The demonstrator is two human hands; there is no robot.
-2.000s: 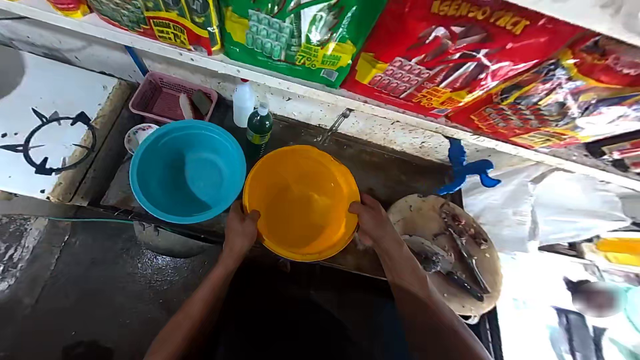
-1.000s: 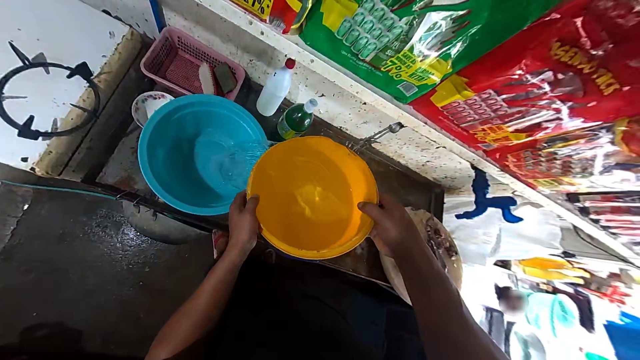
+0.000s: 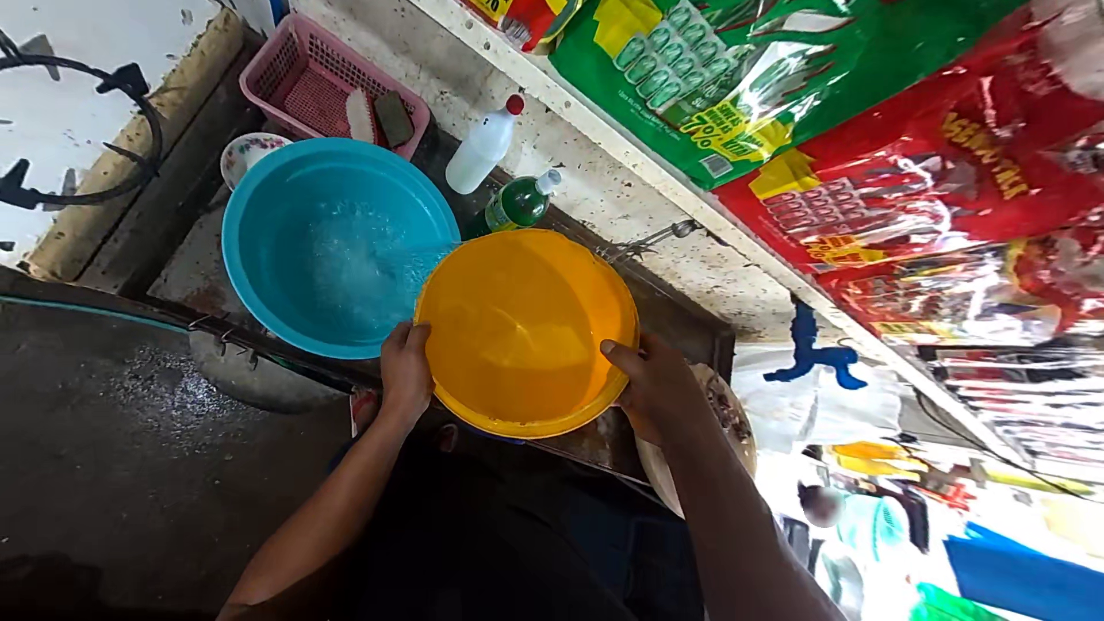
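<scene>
A yellow plastic basin (image 3: 517,345) with water in it is held by its rim between my hands. My left hand (image 3: 406,366) grips its left side, my right hand (image 3: 651,379) its right side with the thumb over the rim. The basin is tilted to the left, and water pours from it into a turquoise plastic basin (image 3: 285,250), where the water splashes. Behind the yellow basin stand a green bottle (image 3: 521,203) and a white bottle with a red cap (image 3: 485,147).
Behind the turquoise basin are a pink plastic basket (image 3: 302,73) with brushes or sponges and a floral dish (image 3: 246,155). A metal faucet (image 3: 651,240) juts from the wall. A round board (image 3: 733,423) lies partly behind my right arm. A stove burner (image 3: 151,129) is far left.
Water now pours into the turquoise basin, while none is seen pouring in the oldest frame. Both hands still hold the yellow basin. The view has shifted and turned.
</scene>
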